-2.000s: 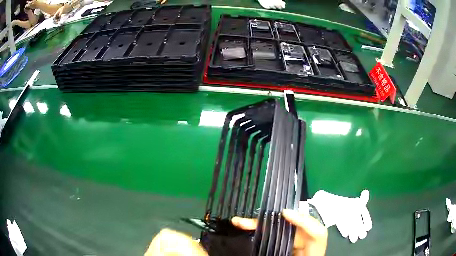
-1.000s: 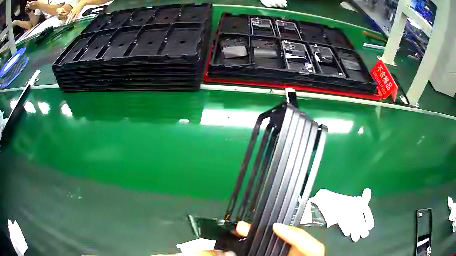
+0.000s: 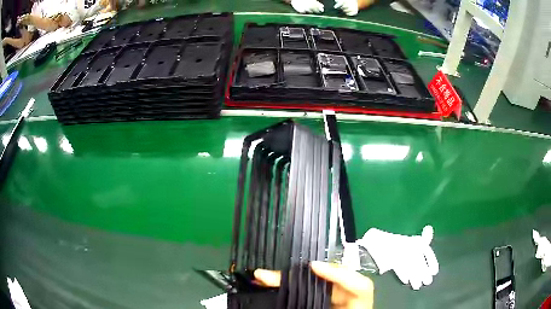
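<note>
A fanned stack of black phone middle frames (image 3: 302,205) stands upright, tilted slightly, at the lower centre. My right hand (image 3: 347,286) grips its lower end, with fingers on the right side and a fingertip showing at the left inside the frame openings. The picture's bottom edge cuts off the stack's lower end and part of my right hand. My left hand is out of view.
A stack of black blister trays (image 3: 139,96) is at the rear left. A black reject tray (image 3: 290,93) with shiny parts lies on a red tray beside a red label sign (image 3: 444,95). White gloves (image 3: 403,256) and a single phone frame (image 3: 503,277) lie right. Another person's gloved hands show behind.
The frame stack swung right, then back left and more upright, with its openings showing again. My left hand, at the bottom edge before, has gone out of view. The camera view has shifted slightly.
</note>
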